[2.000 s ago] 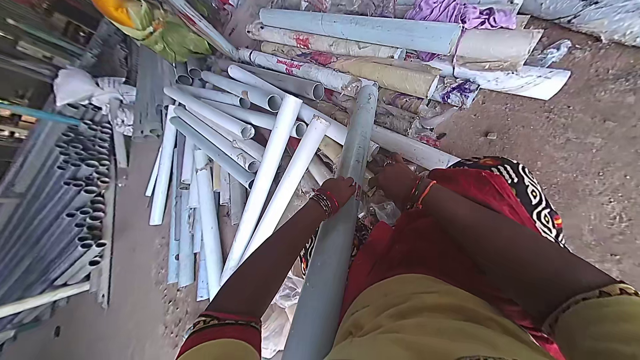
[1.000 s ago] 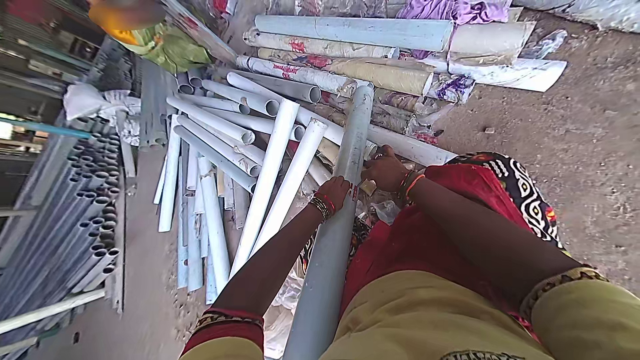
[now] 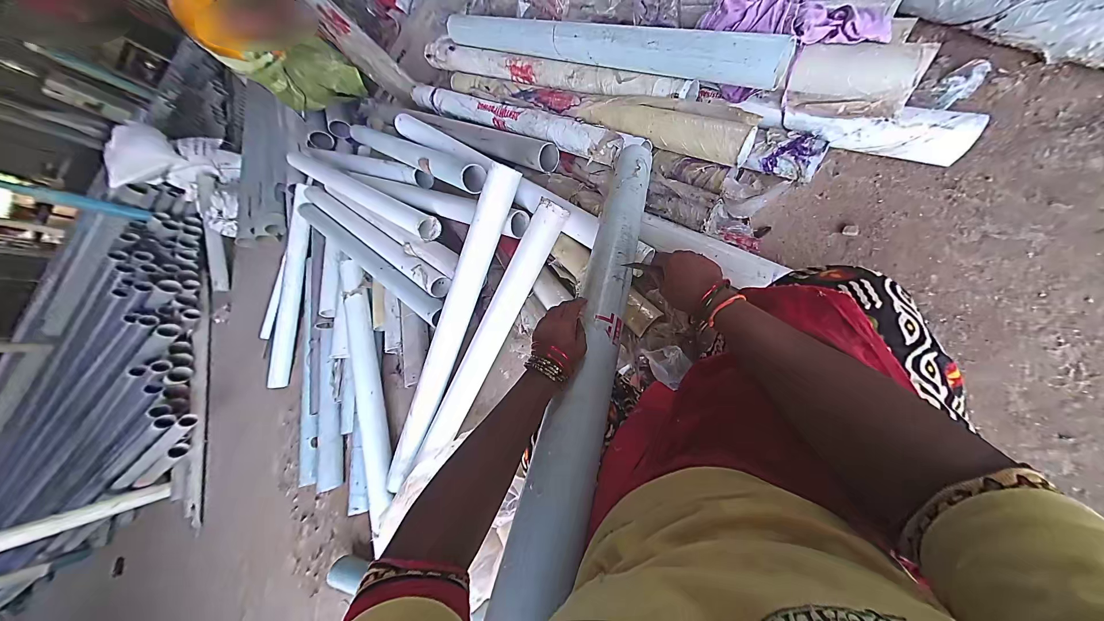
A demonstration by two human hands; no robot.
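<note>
A long grey plastic pipe [image 3: 573,414] slants across my lap, its far end at the upper middle. My left hand [image 3: 561,335] grips the pipe's left side, with fingers curled against it. On the right side, my right hand [image 3: 690,280] is closed around a small dark tool [image 3: 642,269], perhaps a blade, whose tip is close to the pipe. Red marking shows on the pipe between the hands. Two white pipes [image 3: 461,319] lie slanted just left of my left hand.
Loose white and grey pipes [image 3: 371,405] lie heaped at the left. Wrapped rolls or pipes [image 3: 621,52] lie across the top. A large stack of grey pipes [image 3: 95,345] fills the far left. A person with an orange head covering [image 3: 207,26] is at the top left.
The red marking between my hands was not visible on the pipe before, so the pipe seems to have turned. My right hand has shifted slightly along the pipe's side.
</note>
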